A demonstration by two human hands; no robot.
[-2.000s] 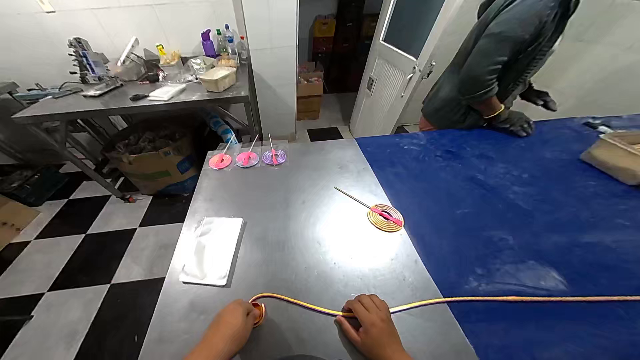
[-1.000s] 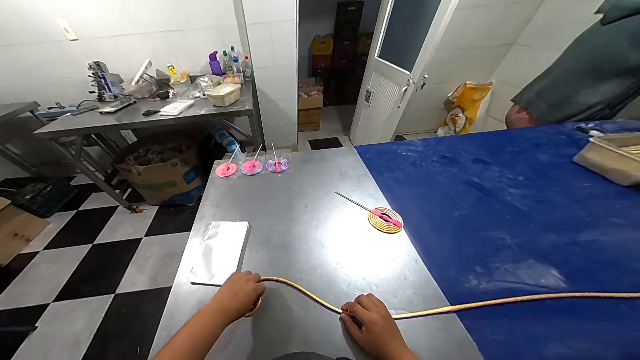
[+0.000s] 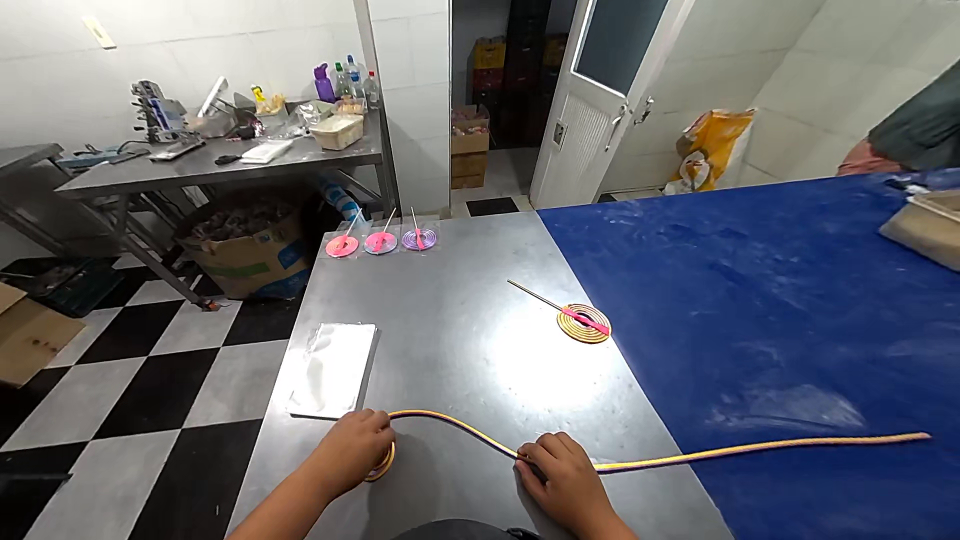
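Observation:
A long, thin yellow, white and purple candy rope point(image 3: 750, 448) runs across the steel table onto the blue surface. My left hand point(image 3: 356, 450) holds its coiled end, partly hidden under the fingers. Farther along, my right hand point(image 3: 559, 476) grips the rope near the table's front edge. Between the hands the rope bows away from me. A yellowish spiral lollipop point(image 3: 574, 334) with a pink band and a stick lies beyond the right hand. Several wrapped spiral lollipops lie at the far left corner, including a pink-orange one point(image 3: 342, 246) and a purple one point(image 3: 419, 239).
A stack of clear plastic bags point(image 3: 334, 371) lies just beyond my left hand. A tub point(image 3: 930, 229) stands on the blue surface point(image 3: 780, 322) at right. A person in dark clothes point(image 3: 919, 120) is at the far right. A cluttered side table point(image 3: 225, 171) stands back left.
The rope's free end has come into view at right; earlier the rope ran out of frame. More coil shows under my left hand than one second ago. The other person has moved right.

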